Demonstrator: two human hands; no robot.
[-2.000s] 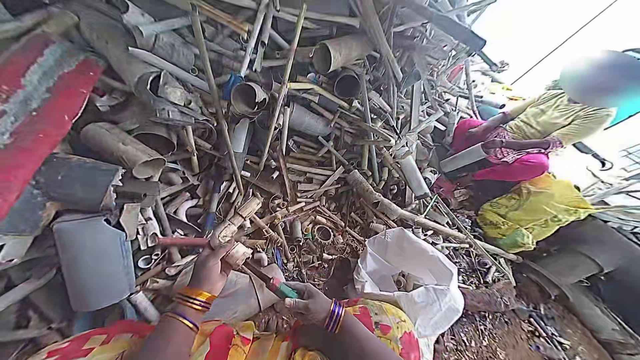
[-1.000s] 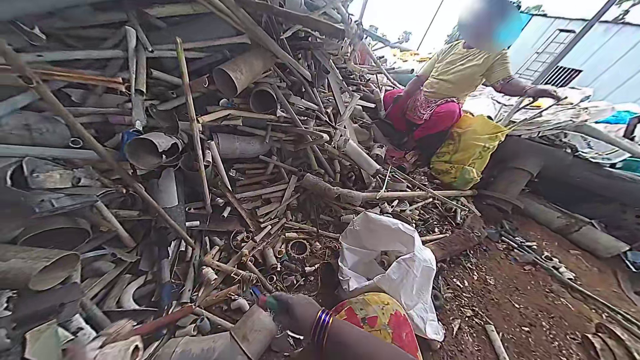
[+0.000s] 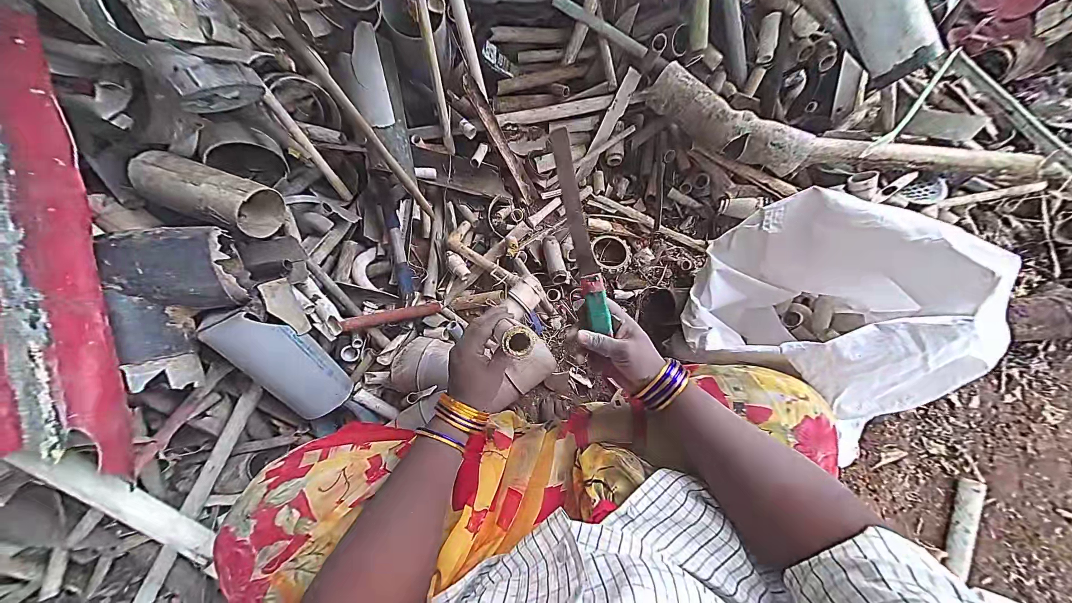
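My left hand [image 3: 479,358] is closed around a short plastic pipe fitting [image 3: 517,341] with a yellowish ring at its open end. In my right hand [image 3: 624,347] is a knife-like tool with a green and red handle [image 3: 595,306]; its long, dark, flat blade [image 3: 571,201] points up and away from me. Blade and fitting are apart. Below the left hand lies a wide pale pipe piece [image 3: 421,363]. To the right of my right hand stands a white sack [image 3: 888,335], its mouth wide, with several small pipe pieces [image 3: 816,316] inside.
Scrap pipes and sticks are heaped ahead and to the left, among them a wide beige pipe [image 3: 209,194], a grey pipe [image 3: 280,364] and a long pipe [image 3: 921,157]. A red painted sheet [image 3: 71,276] stands at the far left. Bare soil [image 3: 921,469] lies at the right.
The view has tilted down, and the other person seen earlier is out of it. The tool, low beside the left hand's piece two seconds ago, now points up, apart from the fitting.
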